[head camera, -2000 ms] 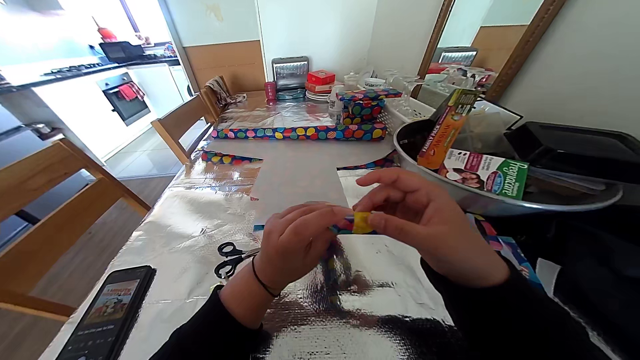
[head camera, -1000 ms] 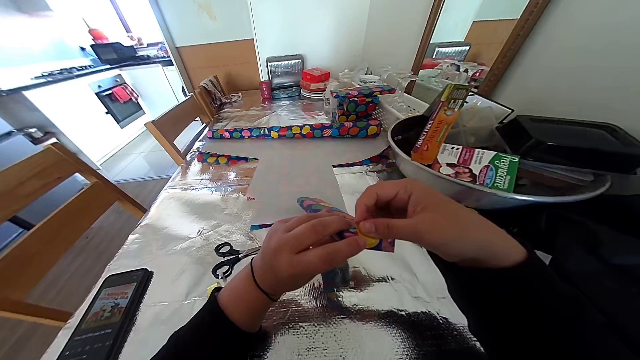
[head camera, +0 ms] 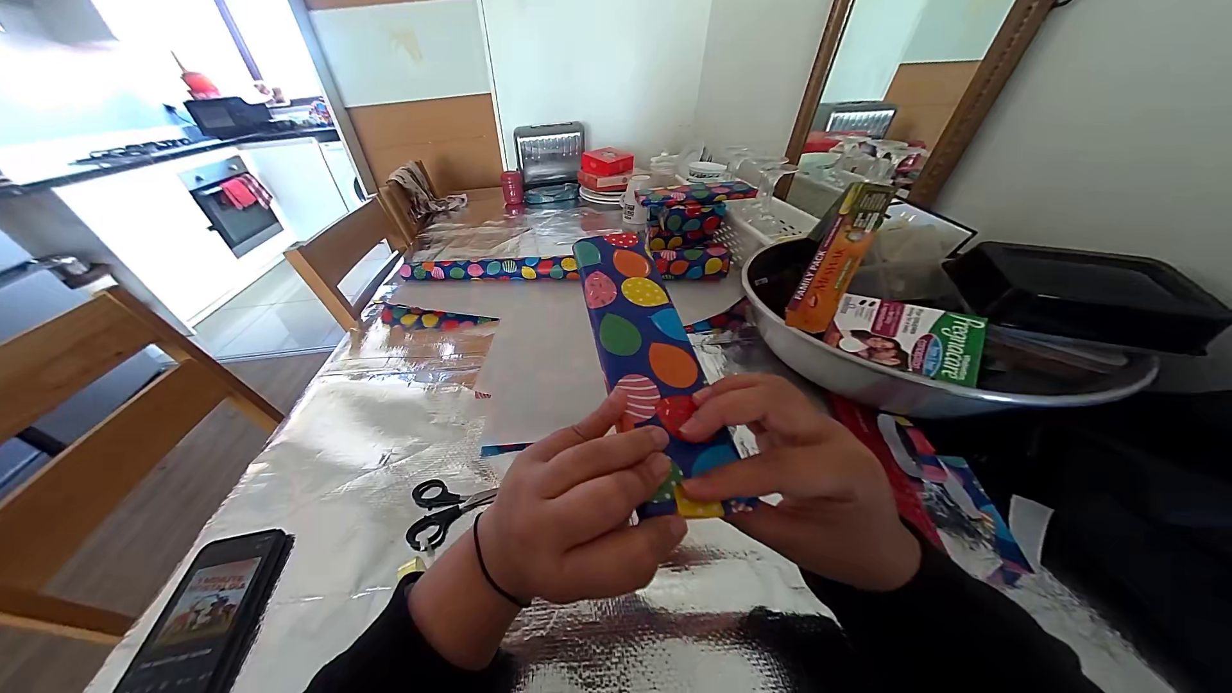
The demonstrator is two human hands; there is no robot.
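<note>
A long flat package in balloon-patterned wrapping paper (head camera: 647, 332) is held up over the table, its far end tilted away. My left hand (head camera: 582, 510) grips the near end from the left, fingertips on the paper. From the right, my right hand (head camera: 804, 472) pinches the same end, thumb and fingers at its edge. Beyond the package, a wide sheet of wrapping paper (head camera: 539, 366) lies with its pale side up. Black-handled scissors (head camera: 438, 515) rest on the silvery table cover, left of my left wrist, their blades partly hidden.
A smartphone (head camera: 207, 616) lies at the near left. A roll of balloon wrapping paper (head camera: 491, 269) crosses the table behind the sheet, beside stacked wrapped packages (head camera: 688, 226). At the right, a large metal basin (head camera: 924, 390) holds boxes and a black tray (head camera: 1088, 294). Wooden chairs (head camera: 144, 385) stand left.
The package, largely hidden behind my hands before, now points up and away with its broad patterned face showing. Both hands remain at its near end.
</note>
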